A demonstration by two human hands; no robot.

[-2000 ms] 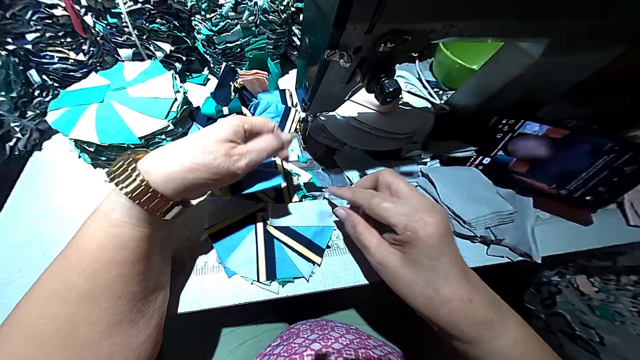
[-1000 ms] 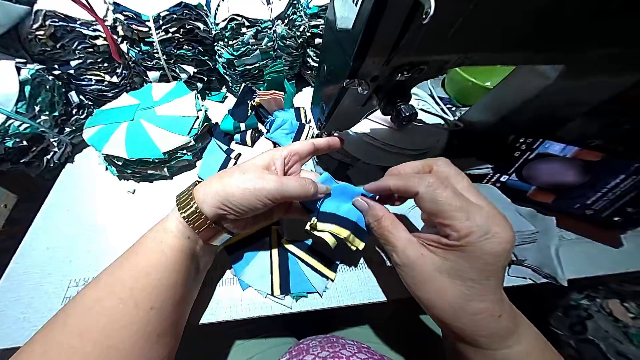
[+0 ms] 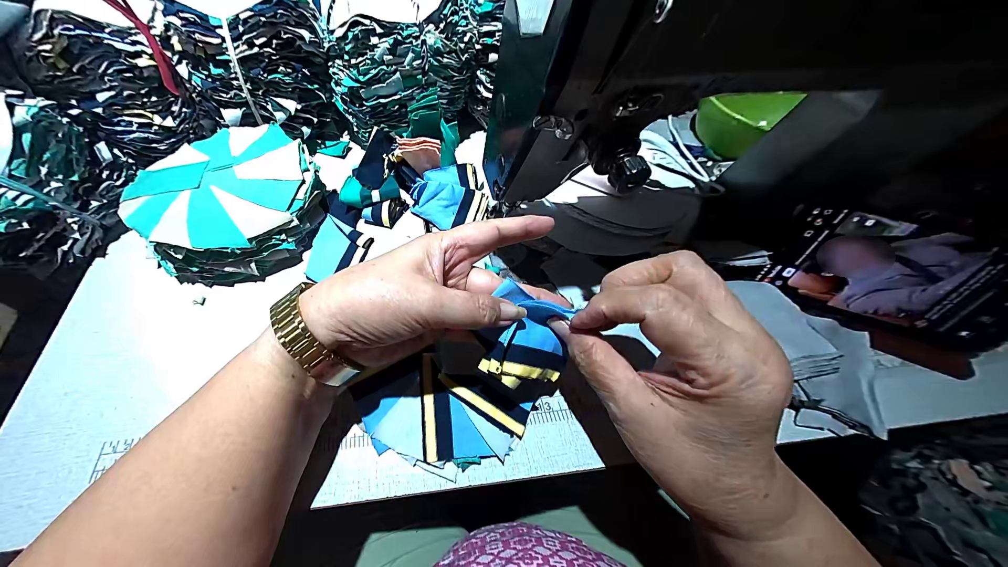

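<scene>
My left hand, with a gold watch at its wrist, pinches a small bundle of blue fabric pieces with navy and yellow stripes between thumb and fingers. The fingertips of my right hand grip the bundle's upper right edge. Beneath both hands lies a round of blue, navy and yellow fabric wedges, partly hidden by the left hand. Just behind the hands stands the head of a dark sewing machine. A stack of round teal and white patchwork pieces is at the left.
Loose fabric scraps lie beside the machine. Tied bundles of scraps rise at the back left. On the right are a grey cloth stack, a phone with a lit screen and a green bowl. The white table bears ruler marks.
Two seconds ago my hands were apart near the machine; by one second ago they had come together on the blue striped bundle, and they still hold it.
</scene>
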